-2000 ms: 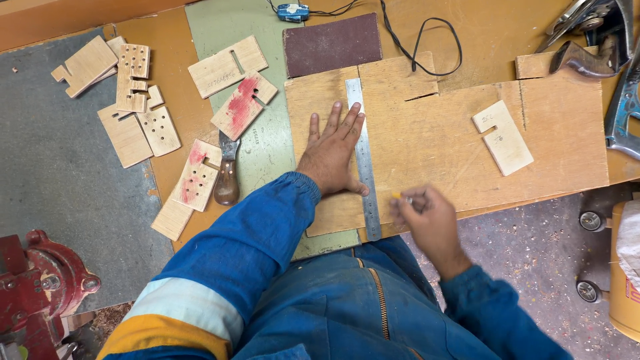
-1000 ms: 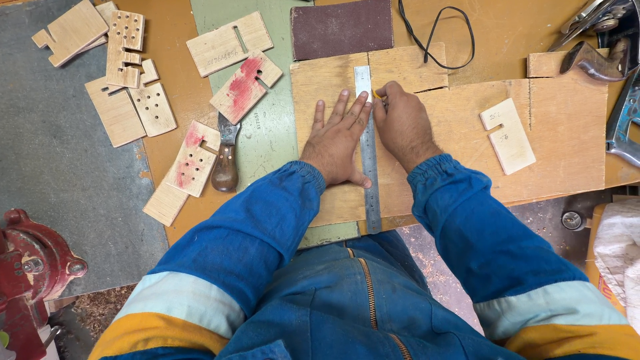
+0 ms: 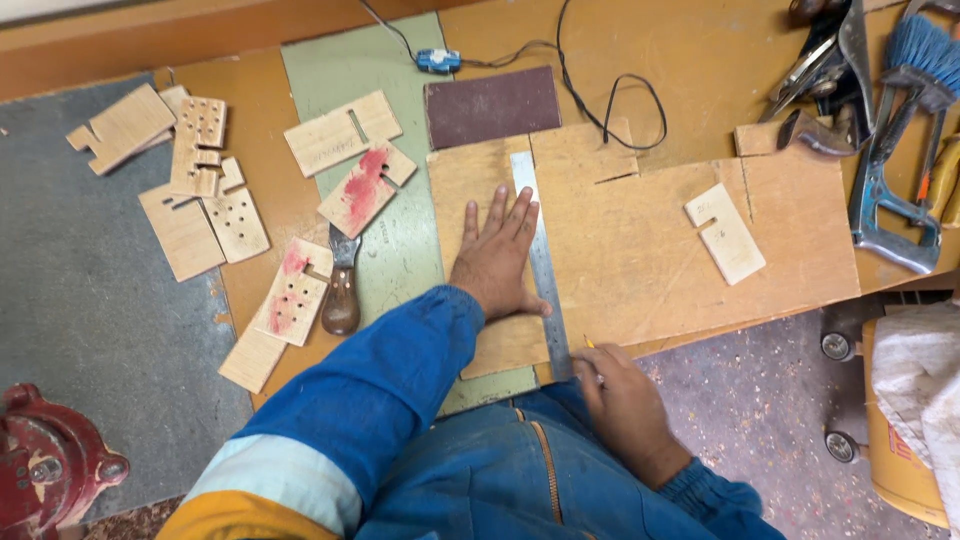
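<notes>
My left hand lies flat with spread fingers on a plywood sheet, its fingertips and thumb pressing on a steel ruler. The ruler runs across the sheet and its lower end sticks out past the near edge. By that lower end, my right hand has its fingers closed around a pencil, of which only a short yellow part shows. A small notched wooden piece rests on the right part of the sheet. Beyond the ruler's top end lies a dark red-brown rectangular sheet.
Notched and drilled wooden pieces, some with red stains, lie at the left beside a wooden-handled scraper. A red vise is lower left. Hand planes, a blue saw frame and a brush stand right; a black cable lies behind.
My right hand went from beside the ruler's lower part up to near its top end, and is now down at its lower end. My left hand has stayed on the ruler.
</notes>
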